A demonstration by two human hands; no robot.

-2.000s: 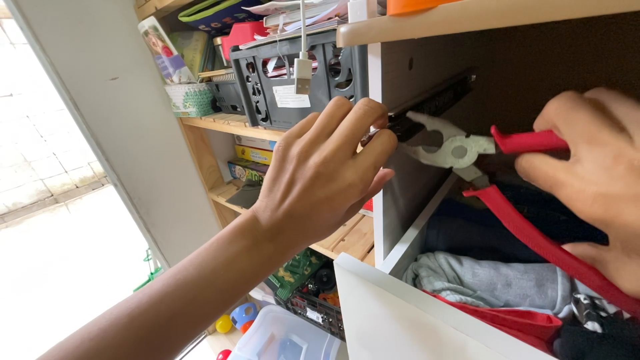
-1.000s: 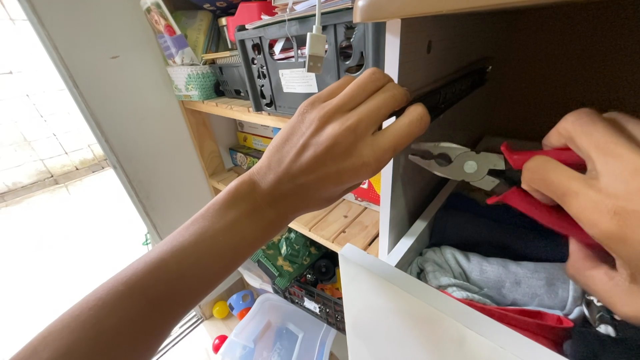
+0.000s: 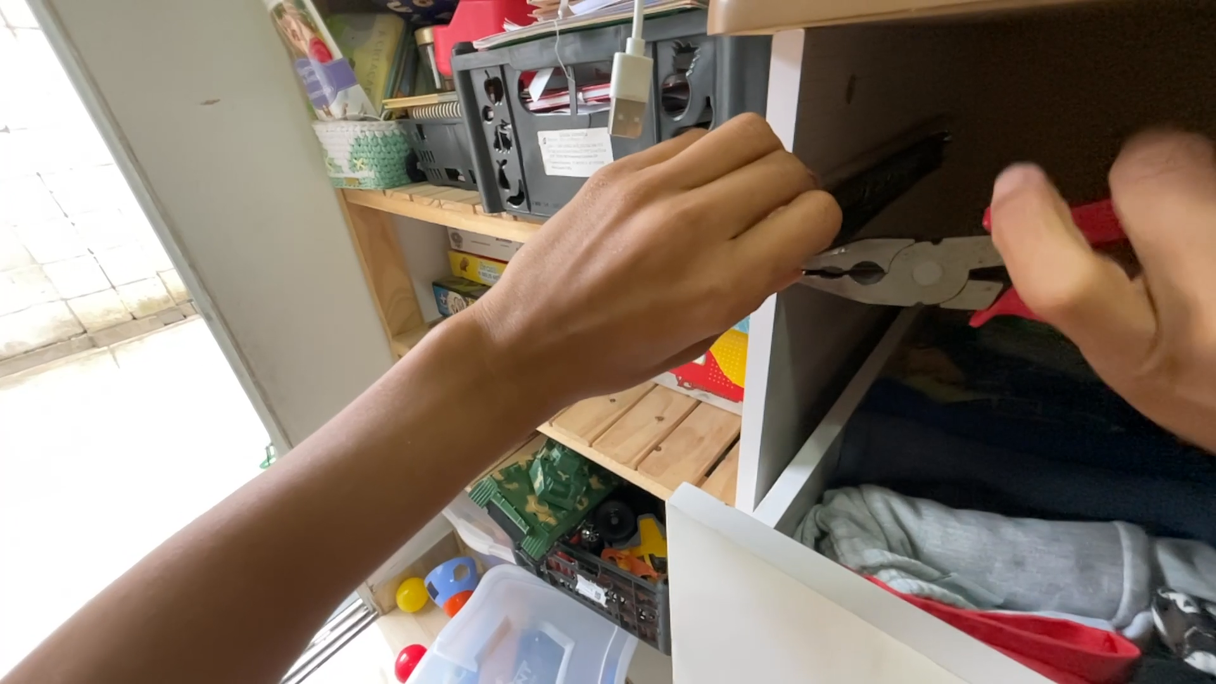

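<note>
Combination pliers with red handles (image 3: 926, 273) are gripped in my right hand (image 3: 1121, 275), which is partly blurred at the right edge. Their jaws, nearly closed, reach to the fingertips of my left hand (image 3: 665, 256). That hand is bent at the front edge of the white cabinet side panel (image 3: 771, 408), beside a black drawer slide rail (image 3: 879, 185) fixed to the inner wall. Its fingertips are hidden, so whatever they pinch cannot be seen. Below, an open white drawer (image 3: 817, 608) holds folded clothes, among them a grey garment (image 3: 988, 551) and a red one (image 3: 1026, 641).
Wooden shelves (image 3: 655, 432) on the left carry a dark plastic crate (image 3: 513, 142) and boxes. A white USB cable (image 3: 631, 85) hangs in front of the crate. Lower down are a toy basket (image 3: 608, 589), a translucent plastic box (image 3: 532, 627) and small balls. The cabinet top (image 3: 855, 14) overhangs the opening.
The pliers' jaws have closed from wide apart and come up against my left fingertips. My left hand stays at the panel's front edge. The view has shifted slightly.
</note>
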